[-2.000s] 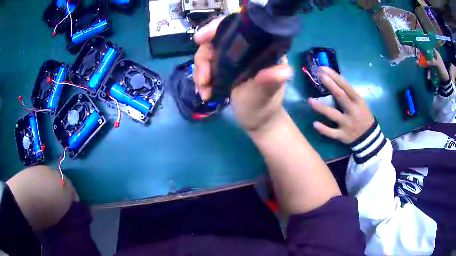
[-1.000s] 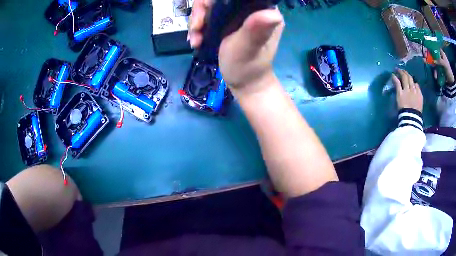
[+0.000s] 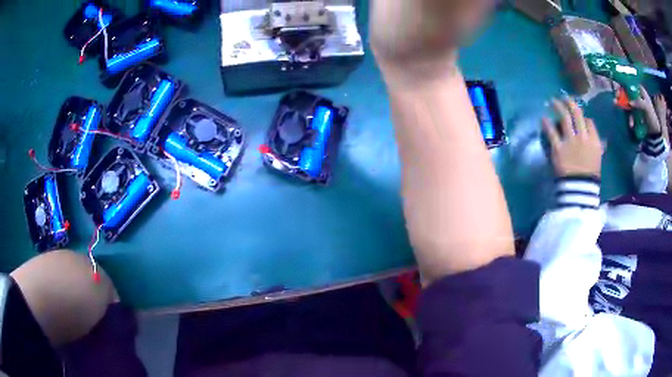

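A black fan housing lies flat in front of me, with a round fan, a blue cell along its right side and a red connector at its left edge. Nothing touches it. My right arm reaches up past its right side. My right hand is blurred and cut off by the top edge, so its fingers and anything in them are hidden. My left hand is not in view. The screw feeder stands behind the housing.
Several fan units with blue cells lie at the left. Another unit is partly behind my forearm. At the right, a neighbour's hand rests over the bench; the other holds a green glue gun beside a cardboard tray.
My right hand has moved up and right, away from the housing, and the dark screwdriver has left view. The housing and feeder are now uncovered. The neighbour's hand moved right, off the other unit.
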